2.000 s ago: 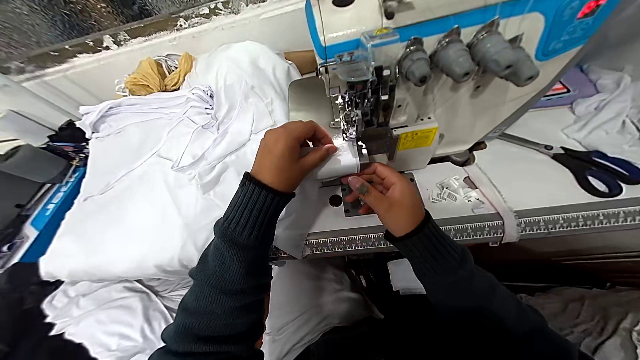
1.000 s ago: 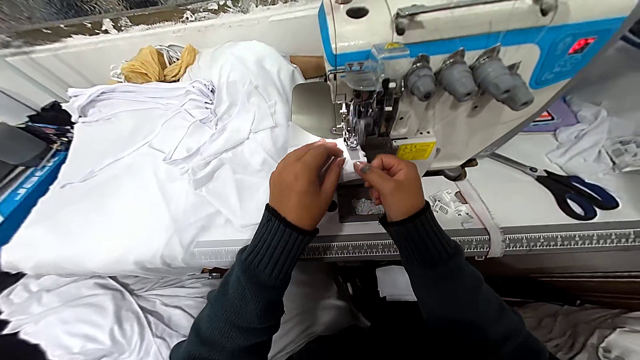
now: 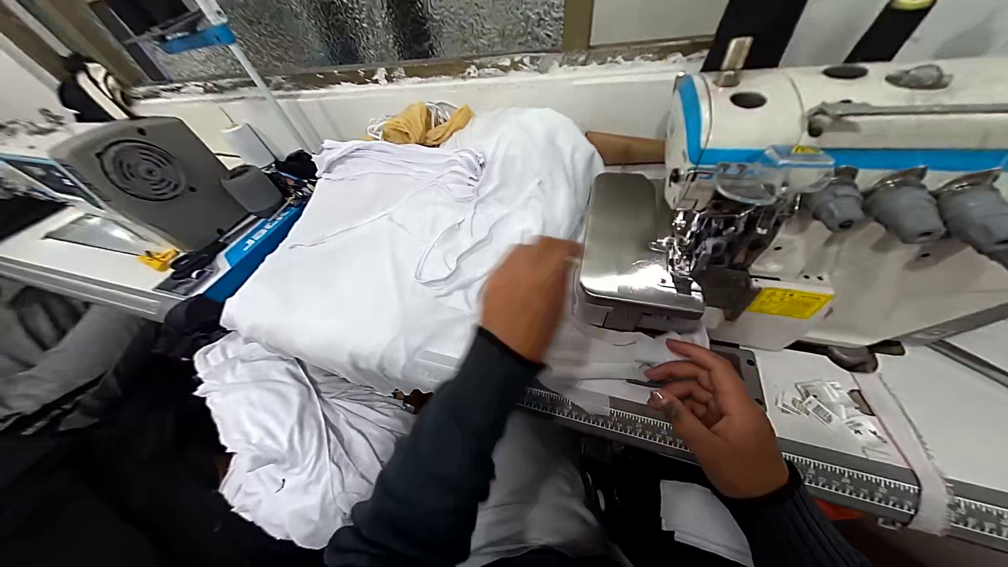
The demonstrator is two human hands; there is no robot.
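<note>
My left hand, blurred, is over the white fabric just left of the metal plate of an overlock sewing machine; whether it grips cloth cannot be told. My right hand is below the presser foot area, palm turned inward and fingers apart, beside a strip of white cloth at the table's front edge. A dark, thin object lies at its fingertips, too unclear to name. A large pile of white fabric with thin ties spreads to the left of the machine.
Small printed labels lie right of my right hand. A measuring tape runs along the table edge, crossed by a fabric strip. Tan cloth sits behind the pile. Another sewing machine stands at the left.
My hands, together at the presser foot before, are now apart: the left by the fabric pile, the right off the cloth with its fingers spread. The view has swung left.
</note>
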